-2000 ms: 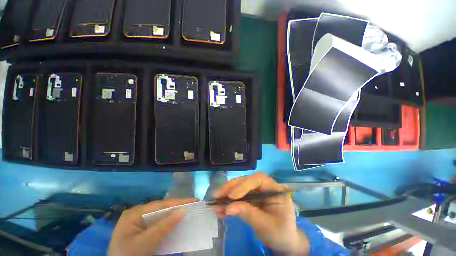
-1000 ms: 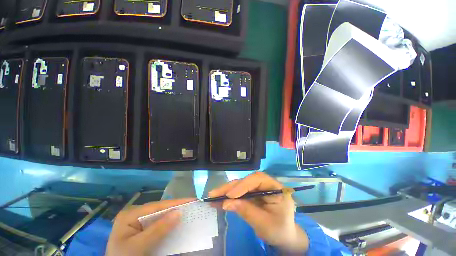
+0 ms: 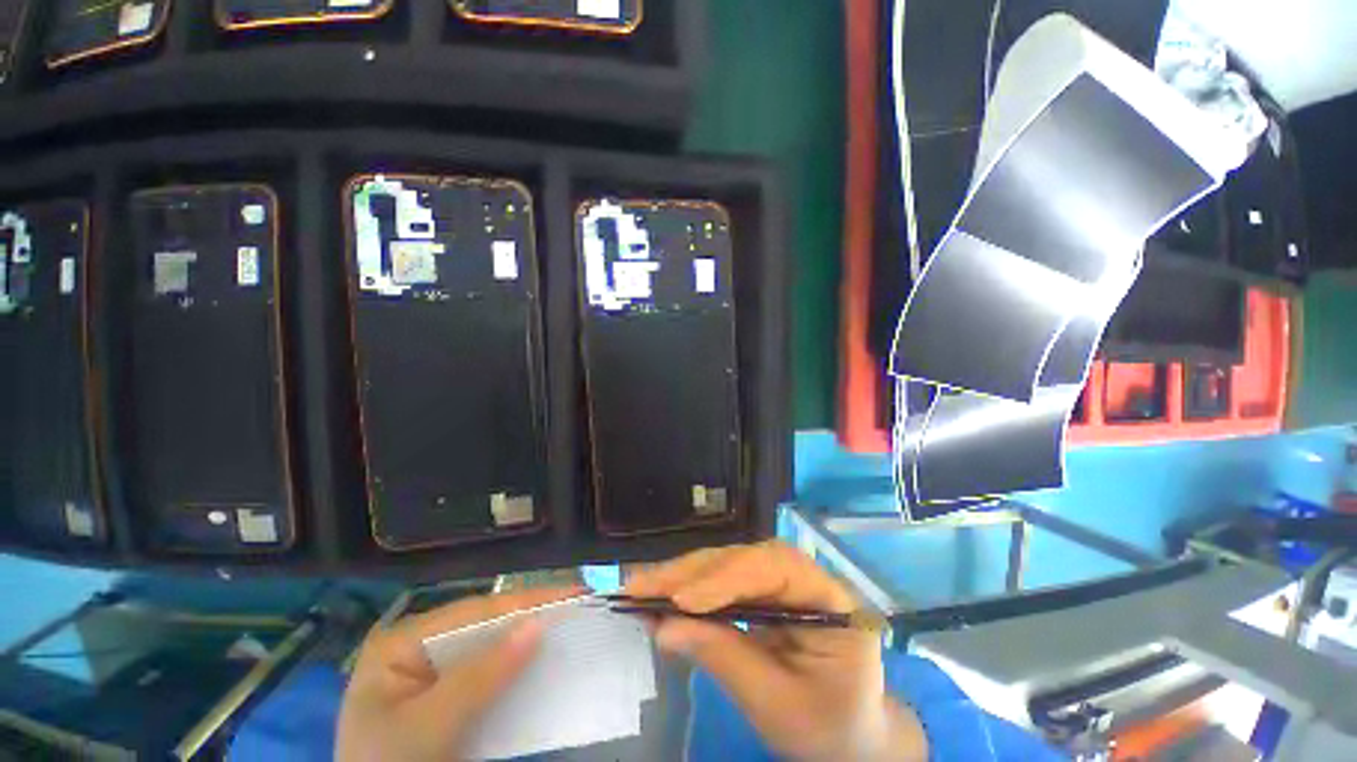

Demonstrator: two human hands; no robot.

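Note:
My left hand (image 3: 432, 670) holds a white sticker sheet (image 3: 573, 688) with rows of tiny marks, thumb on top, low in the view. My right hand (image 3: 759, 640) holds thin dark tweezers (image 3: 744, 610) between thumb and fingers. The tweezers' tip is at the sheet's upper right edge; whether it grips a small piece I cannot tell. Beyond my hands lies a black foam tray (image 3: 558, 357) with phone assemblies in its pockets. The rightmost assembly (image 3: 662, 402) and the one beside it (image 3: 451, 402) have orange rims and silver-white shields at the far end.
A second foam tray with phones (image 3: 551, 12) lies behind, cut off by the top edge. At the right, glossy black film strips (image 3: 990, 313) curl over a red parts tray (image 3: 866, 298). Green bench top (image 3: 804, 253) shows between the trays. Machine frames stand beyond the blue floor.
The view has shifted, so the near tray's phones appear larger and further left, and the black strips a little further right. My hands still hold the sheet and tweezers in nearly the same pose.

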